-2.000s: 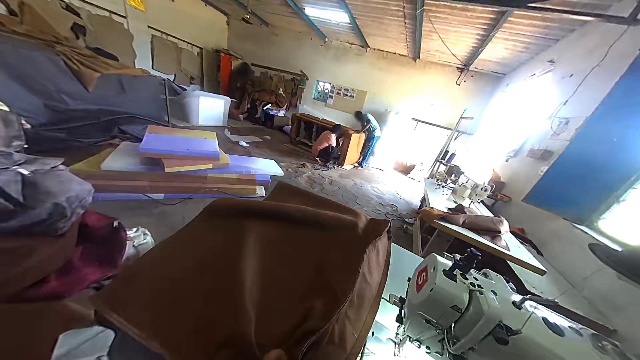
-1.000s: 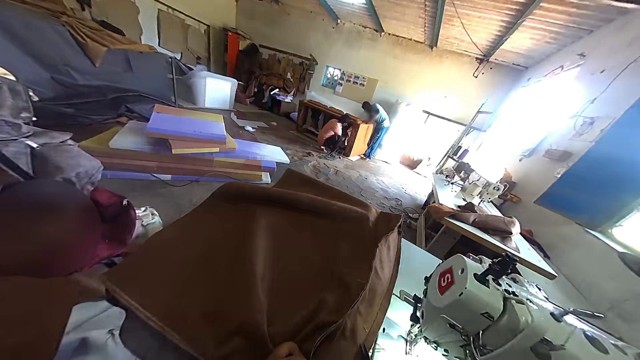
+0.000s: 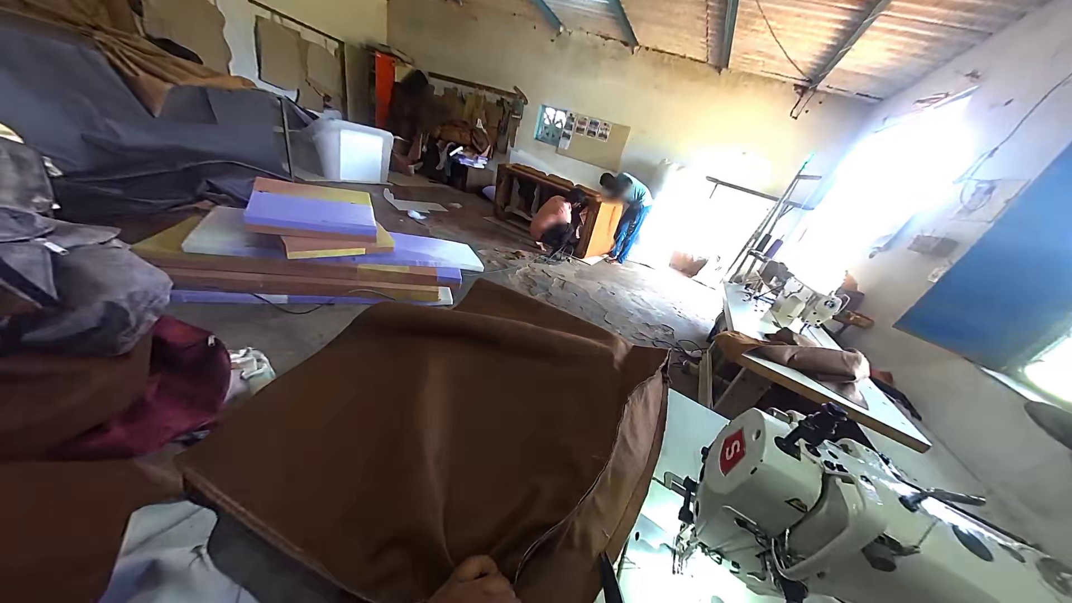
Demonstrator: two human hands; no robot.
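A large brown fabric piece (image 3: 402,419) with a seam along its right edge spreads across the lower middle, left of a white industrial sewing machine (image 3: 770,494). At the bottom edge of the view, what appears to be my left hand (image 3: 476,582) grips a fold of it; creases run up from the fingers. The fabric's right edge hangs beside the machine's needle area (image 3: 682,540), over the lit white table (image 3: 682,435). A dark narrow object (image 3: 610,578), too little shown to name, lies by that edge. My right hand is out of view.
Foam sheets (image 3: 310,213) are stacked on the floor at left, near grey and maroon fabric (image 3: 180,377). Another sewing table (image 3: 888,419) with brown fabric stands at right. Two people (image 3: 553,222) (image 3: 630,209) are by a wooden furniture frame (image 3: 601,228) at the back.
The brown fabric's near part has been raised a little and creased, and more of the hand gripping it shows at the bottom edge.
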